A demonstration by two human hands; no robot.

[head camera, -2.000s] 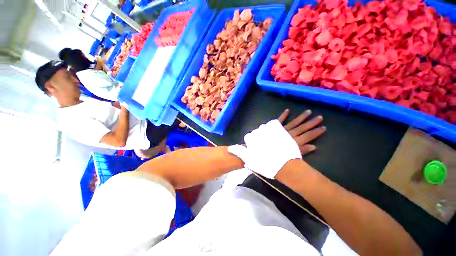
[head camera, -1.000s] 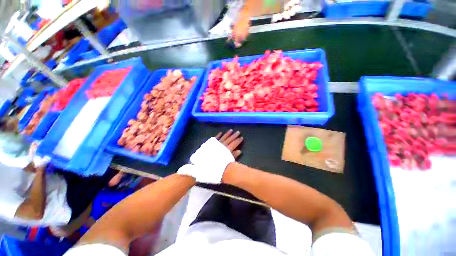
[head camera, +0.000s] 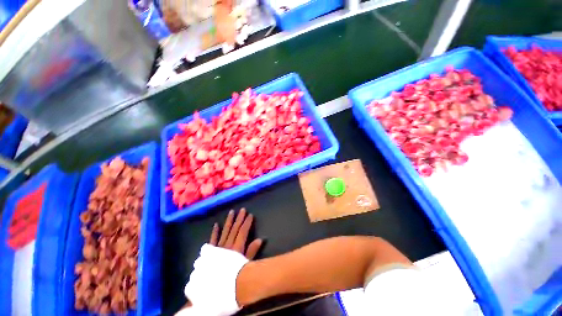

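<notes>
My bare left hand [head camera: 233, 233] lies palm down on the black bench top [head camera: 280, 225], fingers spread, holding nothing. My right hand [head camera: 213, 279] wears a white glove and lies across the back of my left hand; its fingers cannot be made out. Red parts [head camera: 243, 145] are heaped in a blue bin [head camera: 246, 191] beyond my hands. Brown parts [head camera: 112, 234] fill a blue bin [head camera: 150, 241] at left. A green dish [head camera: 335, 187] sits on a brown square pad [head camera: 320, 211] right of my hands.
A long blue tray [head camera: 411, 176] at right holds joined pieces [head camera: 434, 114] at its far end and a white liner [head camera: 505, 203]. Another blue bin of red parts [head camera: 542, 71] stands at far right. A blue tray [head camera: 52, 228] is at far left. A person's hand [head camera: 225, 21] shows across the green belt.
The view has swung to the right, bringing in the long tray and losing the worker at left. My hands stay together on the bench, gloved right over left. My left forearm has largely left the picture.
</notes>
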